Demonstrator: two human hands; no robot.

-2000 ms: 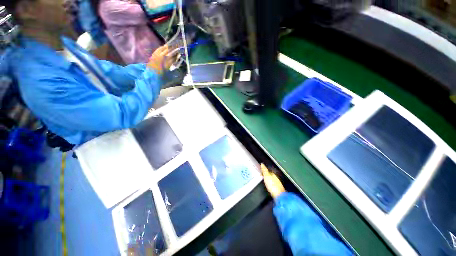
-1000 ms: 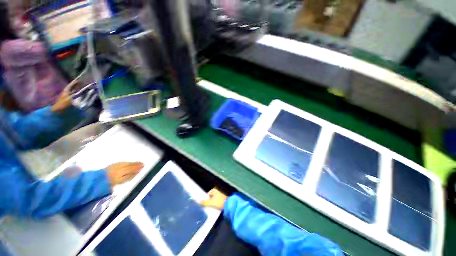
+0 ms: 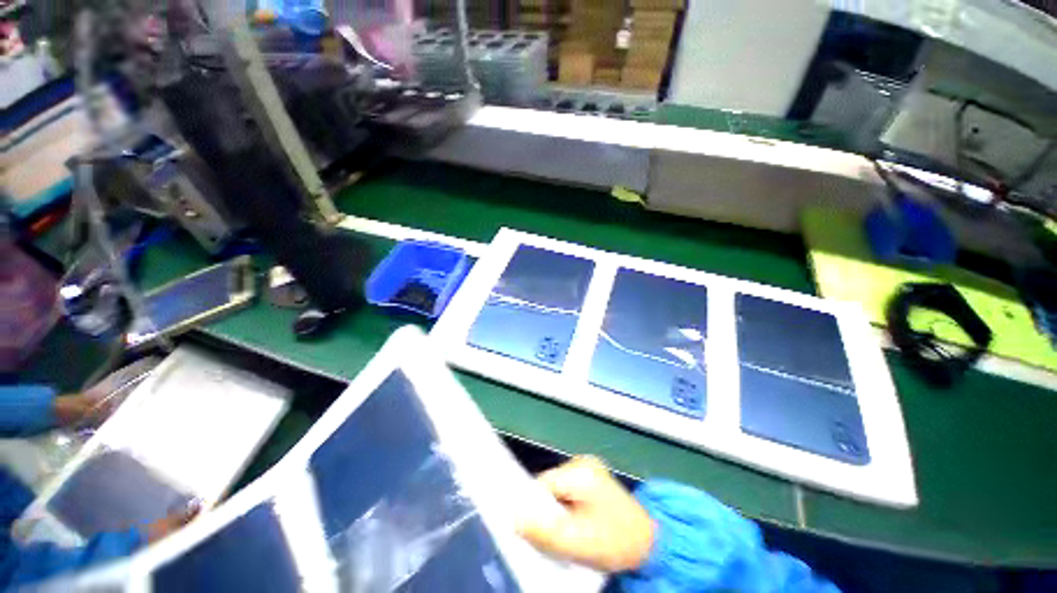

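Note:
My right hand (image 3: 589, 515) is shut on the right edge of a white foam tray (image 3: 424, 348), raised and tilted at the lower left. The tray holds dark blue tablets (image 3: 377, 446) under shiny clear film; its lower part is cut off by the picture's edge. My left hand is not in view. A second foam tray (image 3: 721, 348) lies flat on the green bench with three blue tablets (image 3: 649, 336), back side up, camera rings at their lower right corners.
A blue parts bin (image 3: 423, 278) with black pieces stands left of the bench tray, by a black stand (image 3: 307, 261). At the left are another white tray (image 3: 214, 405), another person's hands (image 3: 174, 521) and a pale-framed device (image 3: 191, 304). A black coil (image 3: 939, 330) lies on a yellow-green board.
The tray at my right hand has risen from the lower level and now stands larger and nearer, overlapping the bench edge. The view has turned right; my left hand is out of view.

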